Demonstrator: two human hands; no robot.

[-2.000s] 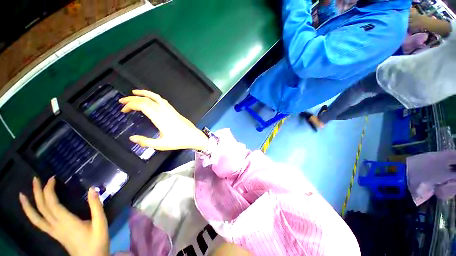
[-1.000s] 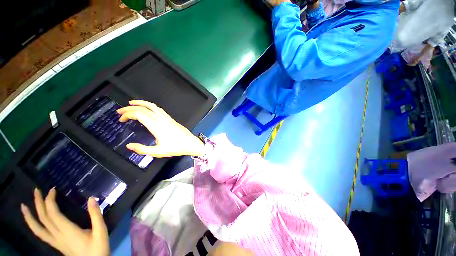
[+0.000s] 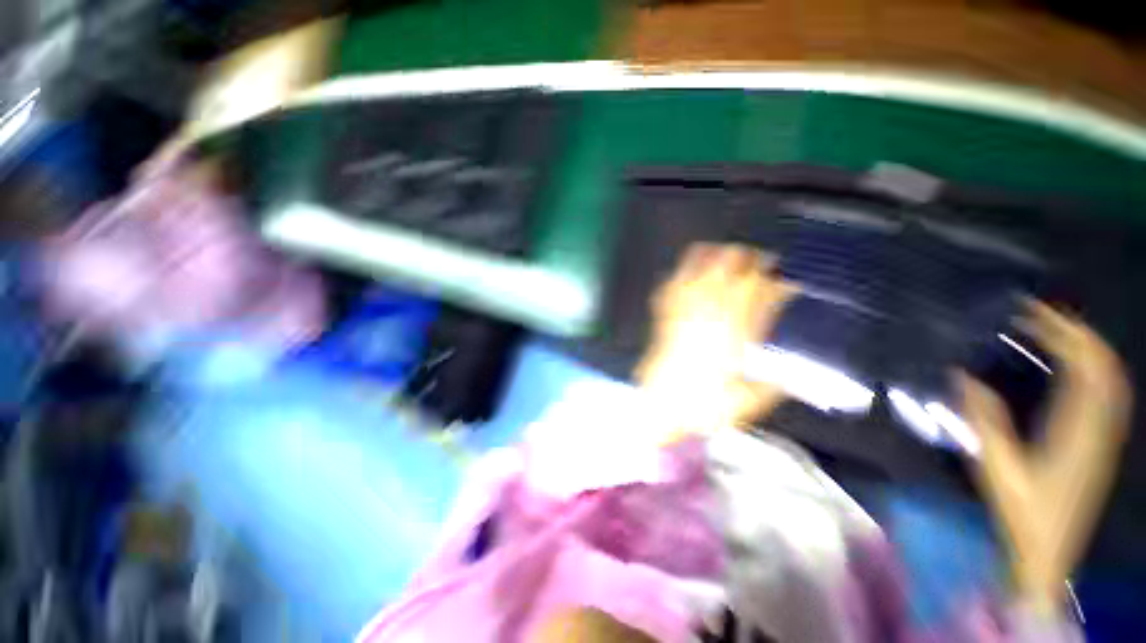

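Note:
The frame is strongly blurred. A black foam tray (image 3: pixel 647 232) lies on the green bench. Two dark smartphones lie in its middle pockets, a left one (image 3: pixel 836 295) and a right one (image 3: pixel 961 295), with bright glare along their near ends. My left hand (image 3: pixel 716 333) is at the left phone's left side, its fingers bunched; blur hides whether they grip anything. My right hand (image 3: pixel 1062 433) is over the right phone's right side, thumb and fingers apart, holding nothing that I can make out. A small pale tab (image 3: pixel 905 182) is on the tray's far edge.
Another dark tray (image 3: pixel 434 170) lies further left on the green bench, beside a pale edge (image 3: pixel 427 264). A person in a pink smock (image 3: pixel 189 258) is at the far left. A blue stool (image 3: pixel 377 333) and blue floor (image 3: pixel 302 471) show below.
The view has swung left and blurred. The blue-smocked person is out of view; a pink-smocked person and another tray have appeared. Both hands remain by the phones, now further right in the picture.

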